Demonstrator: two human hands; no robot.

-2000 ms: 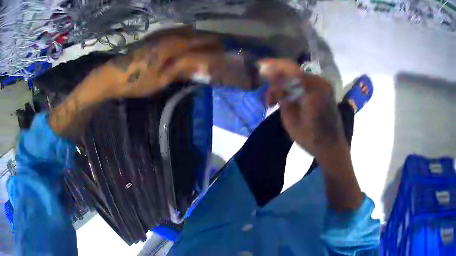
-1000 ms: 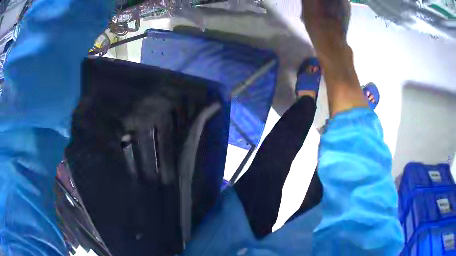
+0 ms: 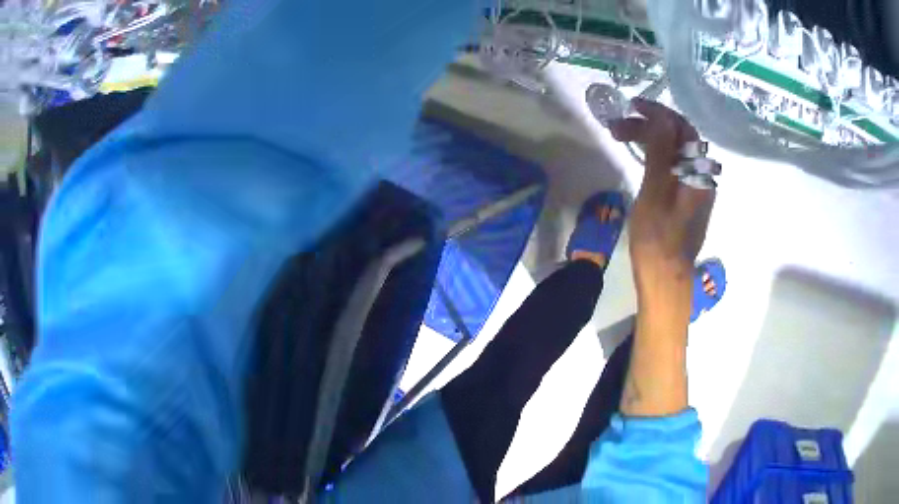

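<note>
My right hand [image 3: 672, 162] is raised at the upper right. Small white and silver pieces that look like cable plugs [image 3: 698, 165] are held at its curled fingers. Its thumb and fingertips are beside a looped clear-white cable [image 3: 605, 101] hanging from the rack. My left arm, in a blue sleeve, reaches up across the upper left and out of the picture; my left hand is not visible. Black trays [image 3: 384, 231] stand under that arm, mostly hidden by it.
Rack shelves with green-and-white strips [image 3: 769, 79] and hanging cables cross the top. A blurred pale loop curves close in front at upper right. The trolley's grey tube handle [image 3: 347, 345] is by the trays, a blue patterned panel [image 3: 478, 266] beyond. Blue crates [image 3: 789, 458] stand lower right.
My right hand has come back into view, lower than one second ago, beside the cables. The left sleeve has swung right across the trays. More of the rack shows at the top right.
</note>
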